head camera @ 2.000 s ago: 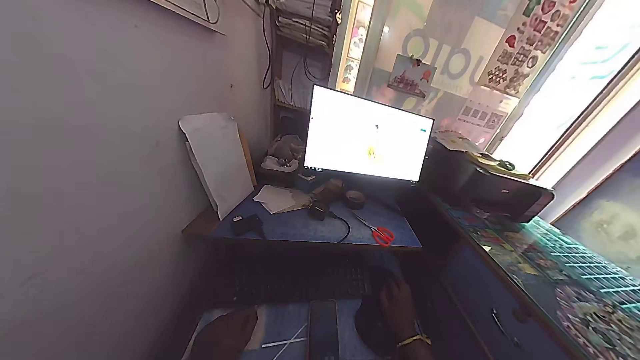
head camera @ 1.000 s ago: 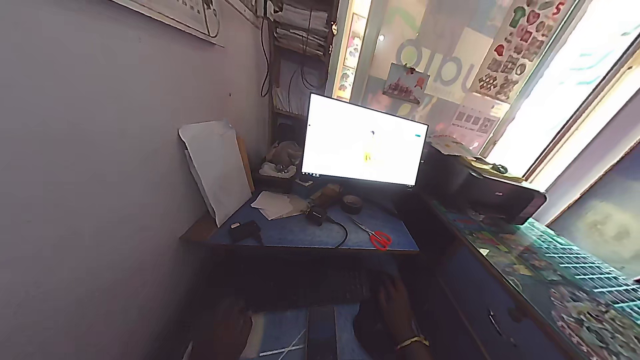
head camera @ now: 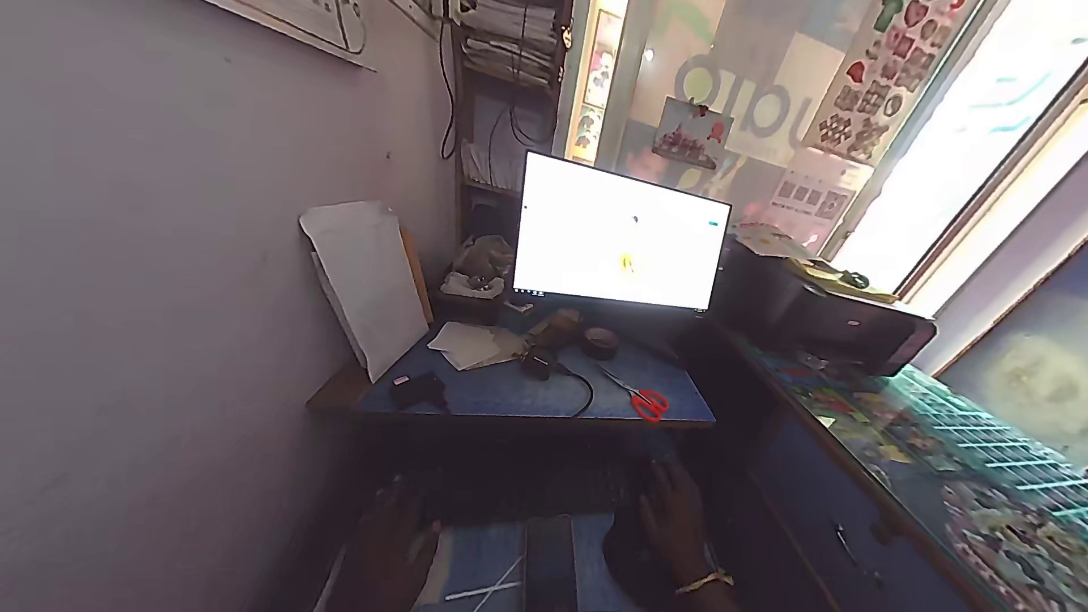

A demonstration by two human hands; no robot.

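Observation:
In the dark space below the blue desktop (head camera: 501, 404), my left hand (head camera: 395, 540) is at the left end of a dim keyboard (head camera: 527, 489); its fingers are too dark to make out fully. My right hand (head camera: 674, 514), with a yellow band at the wrist, rests palm down at the right, beside the keyboard's right end and over a dark mouse pad (head camera: 627, 552). Whether a mouse lies under it cannot be told. Above the desktop stands a lit monitor (head camera: 620, 234) with a mostly white screen. Red-handled scissors (head camera: 649, 405) lie near the desktop's front edge.
On the desktop are a roll of dark tape (head camera: 599, 342), a black adapter (head camera: 418, 390), a cable (head camera: 586, 387) and papers (head camera: 476, 344). White boards (head camera: 365, 280) lean on the left wall. A black printer (head camera: 841, 323) stands on the glass-topped counter (head camera: 918, 459) at right.
My left hand has moved from the lower shelf's front, beside the white strips, forward to the keyboard's left end. My right hand stays at the right.

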